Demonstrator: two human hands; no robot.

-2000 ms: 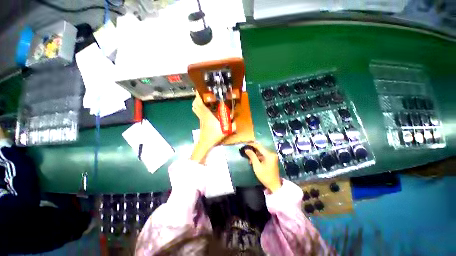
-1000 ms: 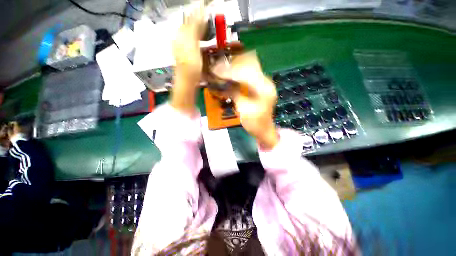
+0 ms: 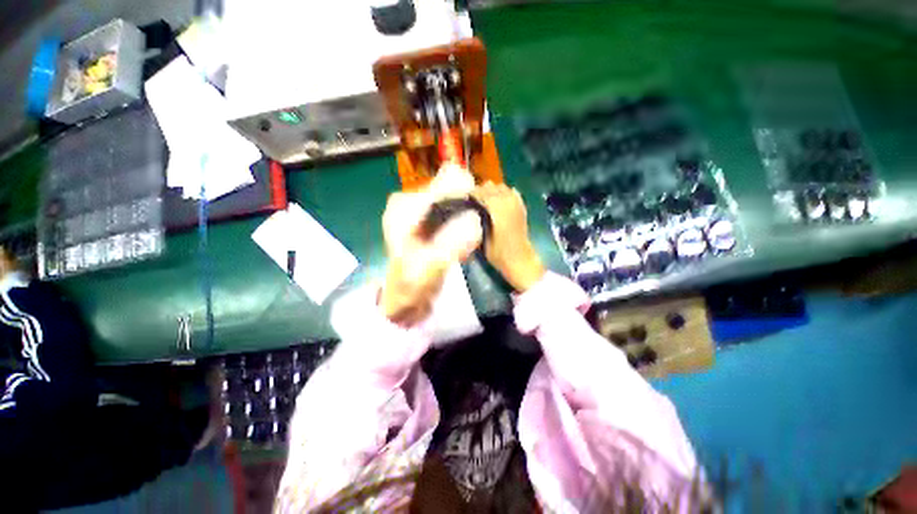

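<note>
My left hand and my right hand meet just in front of the toggle press. A round black unit is held between them, partly covered by my fingers and blurred. My left thumb lies over the unit and my right fingers are at its right side. The red press handle points down towards me, its lower end hidden by my left hand. My hands hide the front of the orange base. A white sheet lies below my hands.
A clear tray of black units lies right of the press, another farther right. The control box stands behind left. Note paper with a pen lies left. A person's dark sleeve is at far left.
The red handle was raised a second ago and now points down. My left hand has come down from beside the handle, and both hands have come together around the black unit.
</note>
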